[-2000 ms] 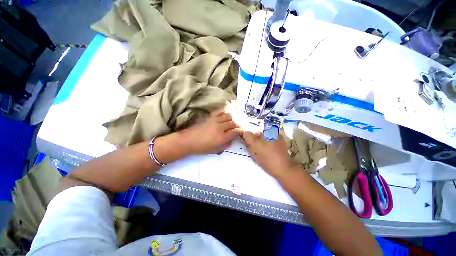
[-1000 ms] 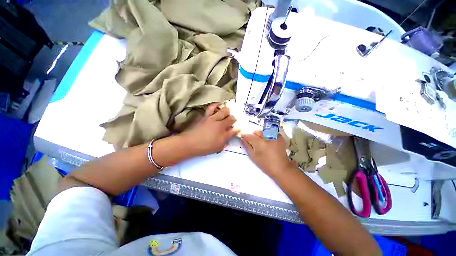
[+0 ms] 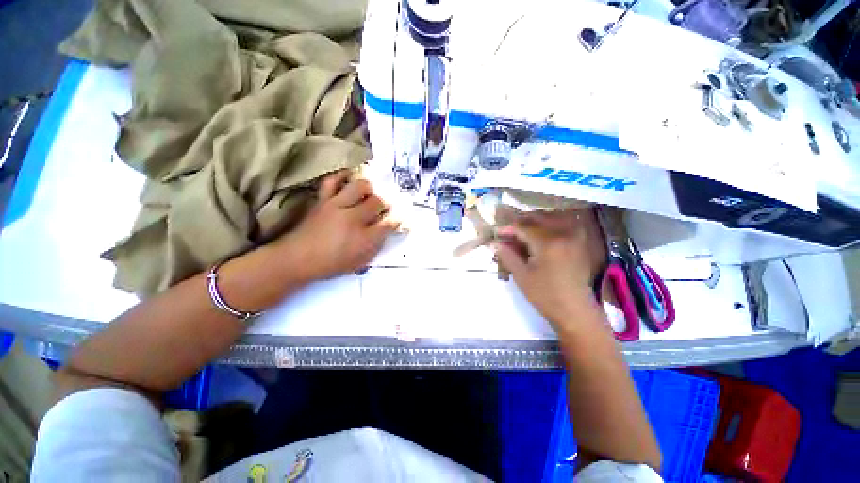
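Khaki cloth (image 3: 236, 141) lies bunched on the table left of the sewing machine head (image 3: 585, 85). My left hand (image 3: 344, 226) rests at the cloth's right edge, its fingertips left of the presser foot (image 3: 451, 208); whether they grip the cloth is unclear. My right hand (image 3: 552, 259) is right of the presser foot, thumb and fingers closed on a small khaki piece (image 3: 479, 234) that sticks out to the left. The other small pieces under the machine arm are mostly hidden by this hand.
Scissors with pink and black handles (image 3: 636, 288) lie right of my right hand. A ruled strip (image 3: 424, 357) runs along the table's front edge. A blue crate (image 3: 660, 415) and a red container (image 3: 754, 429) are below. Small metal parts and a paper sheet lie on the machine top.
My right hand has moved right from beside the presser foot to the small pieces and has one in its fingers. The whole view has shifted, so the machine appears further left.
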